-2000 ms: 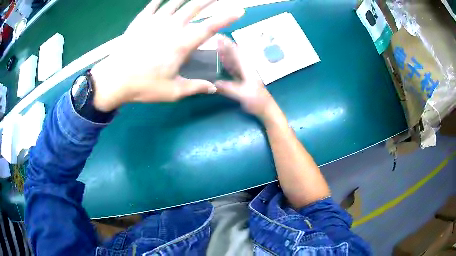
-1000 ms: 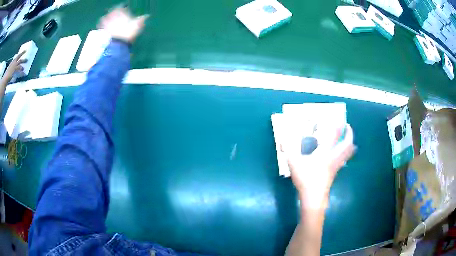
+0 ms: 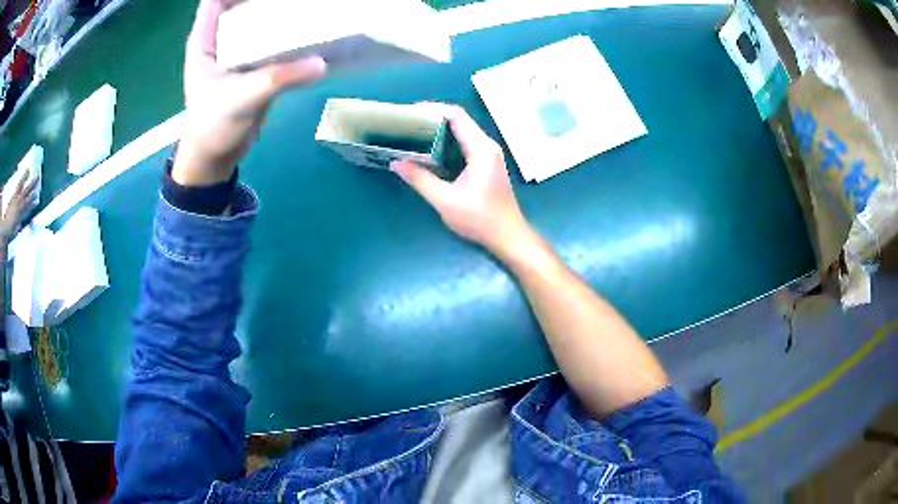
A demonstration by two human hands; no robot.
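My left hand (image 3: 228,103) is at the upper left and grips a plain white inner box (image 3: 325,30), held above the bench; the box is cut off by the top edge. My right hand (image 3: 473,187) holds a box sleeve (image 3: 384,133) by its right end. The sleeve is squeezed open, with its open end facing up and teal showing inside. The white box is above and behind the sleeve, apart from it. A stack of flat sleeves (image 3: 561,113) with a dark rounded picture lies right of my right hand.
White inner boxes stand at the left (image 3: 69,266), and another lies beyond the white strip (image 3: 93,130). Thin yellow loops (image 3: 49,356) lie near them. Another person's hand (image 3: 15,202) is at the far left. A brown carton (image 3: 827,148) and a sleeved box (image 3: 756,59) are at the right.
My left hand has come back from the far left with a white box in it. My right hand has moved from the flat stack and now holds an opened sleeve. The view has shifted.
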